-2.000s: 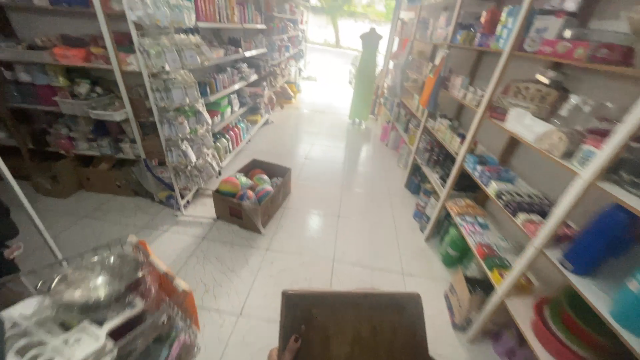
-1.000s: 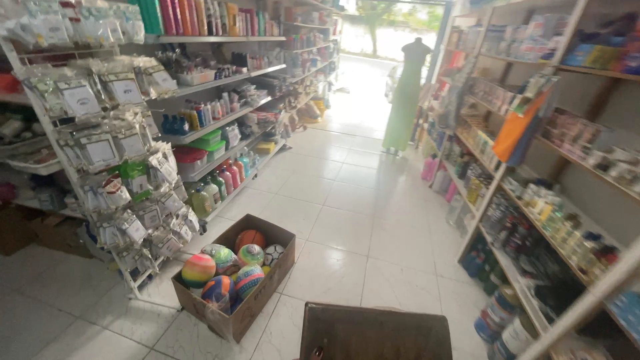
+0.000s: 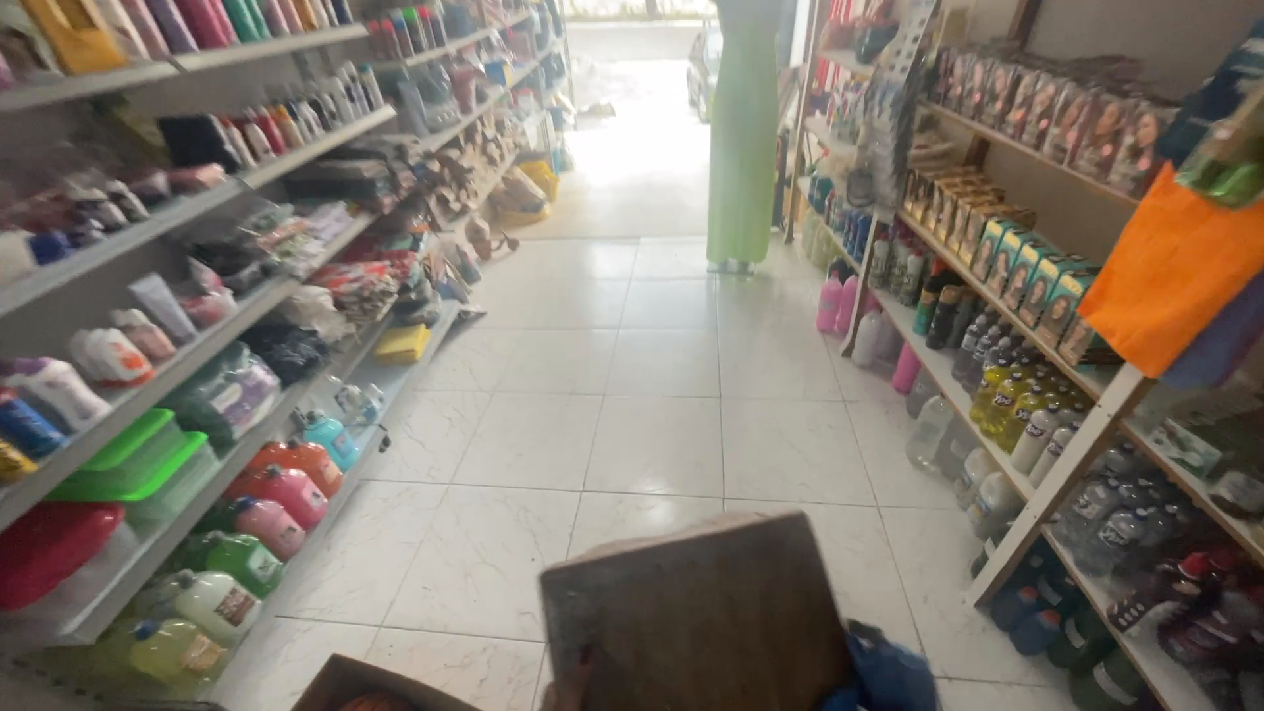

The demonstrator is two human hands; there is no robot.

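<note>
A flat, dark brown board-like object (image 3: pixel 696 617), perhaps a box or tray, rises from the bottom edge, tilted, with a paler far rim. At its lower left, blurred fingers of my left hand (image 3: pixel 575 681) lie against it; the rest of that hand is out of frame. My right hand cannot be seen. Something blue (image 3: pixel 889 671), fabric or plastic, shows just beside the object's right edge. Below left, a cardboard box (image 3: pixel 380 681) is partly in view, with an orange ball (image 3: pixel 375 703) inside.
Shelves of bottles, tubs (image 3: pixel 128 469) and packets line the left. On the right, shelving with a white upright (image 3: pixel 1062 484) holds boxes and bottles; an orange cloth (image 3: pixel 1170 267) hangs there. A green dress (image 3: pixel 743 148) stands ahead beside the bright doorway. White floor tiles (image 3: pixel 652 444) run between.
The view has moved forward along the aisle. The box of balls has slid mostly out of the bottom of the view. The brown object now appears tilted, and something blue shows beside it.
</note>
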